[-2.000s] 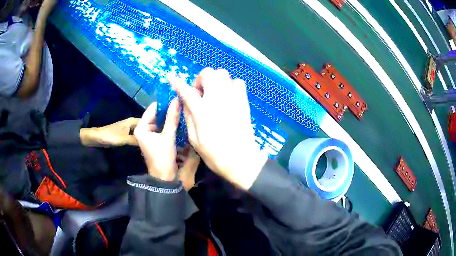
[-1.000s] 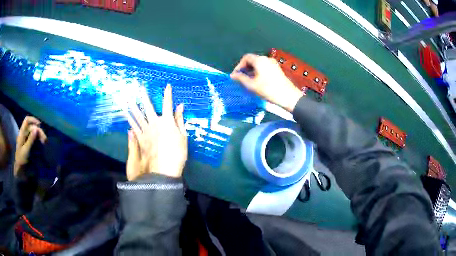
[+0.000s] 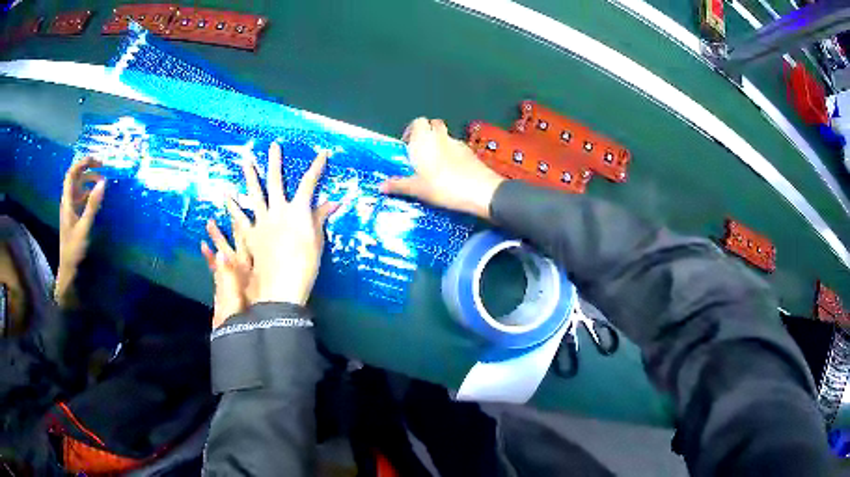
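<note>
Several cut strips of blue film (image 3: 168,200) lie side by side on the green surface, with strong white glare. A longer blue film strip (image 3: 219,104) runs along their far side, its left end raised and twisted. My left hand (image 3: 284,242) is spread flat on the strips, with nothing gripped. My right hand (image 3: 447,172) is at that strip's right end, fingers curled over its far edge and thumb on the near side; the exact contact is hidden. The blue roll (image 3: 466,298) lies to the right with a white tail. Scissors (image 3: 582,335) lie beside it.
Red-orange bars (image 3: 531,158) lie beyond my right hand, more at far left (image 3: 200,26) and right (image 3: 748,244). Another person's hand (image 3: 79,219) is at the left edge; another hand (image 3: 228,279) is beside my left hand. A black tray (image 3: 820,359) is at lower right.
My right hand has moved left and slightly down, its fingers opening from a pinch. A strip's raised left end now shows beyond the laid strips. My left hand stays spread. The person's hand at left has moved onto the strips.
</note>
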